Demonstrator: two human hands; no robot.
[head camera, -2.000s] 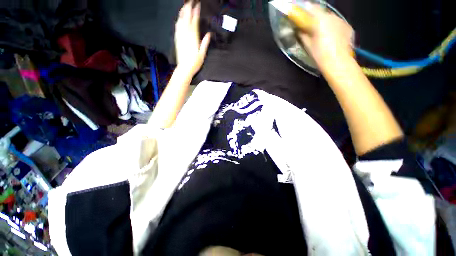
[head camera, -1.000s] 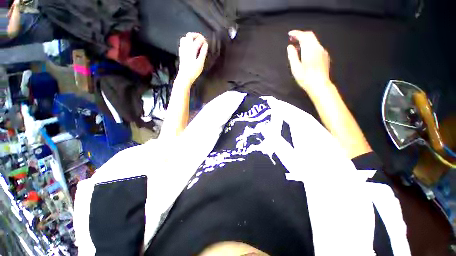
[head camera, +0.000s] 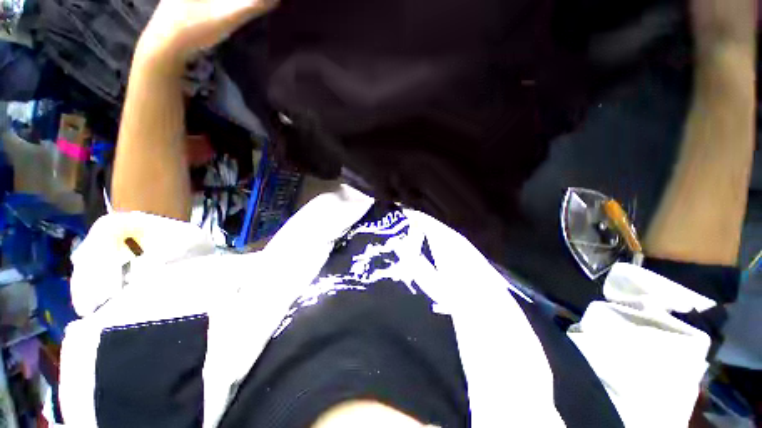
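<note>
A dark brown garment (head camera: 401, 92) spreads across the upper middle, blurred and looking lifted, with folds near my body. My left hand (head camera: 205, 21) is at the top left, partly cut off by the top edge; its fingers meet the garment's left edge and appear to grip it. My right hand (head camera: 723, 17) is at the top right corner, blurred and mostly cut off; its fingers and any hold are hidden. The steam iron (head camera: 593, 230), with a pointed sole, clear rim and orange-brown handle, stands at the right, beside my right forearm, with no hand on it.
The black-grey table cover (head camera: 614, 138) shows between the garment and my right forearm. Crumpled dark cloth (head camera: 92, 42) is heaped at the upper left. A blue crate (head camera: 271, 196), a box with a pink band (head camera: 73, 149) and blue items are at the left.
Both hands have moved outward and up to the top of the picture. The dark garment, flat before, now looks raised and shifted. The iron appears further left in view, released since the earliest frame.
</note>
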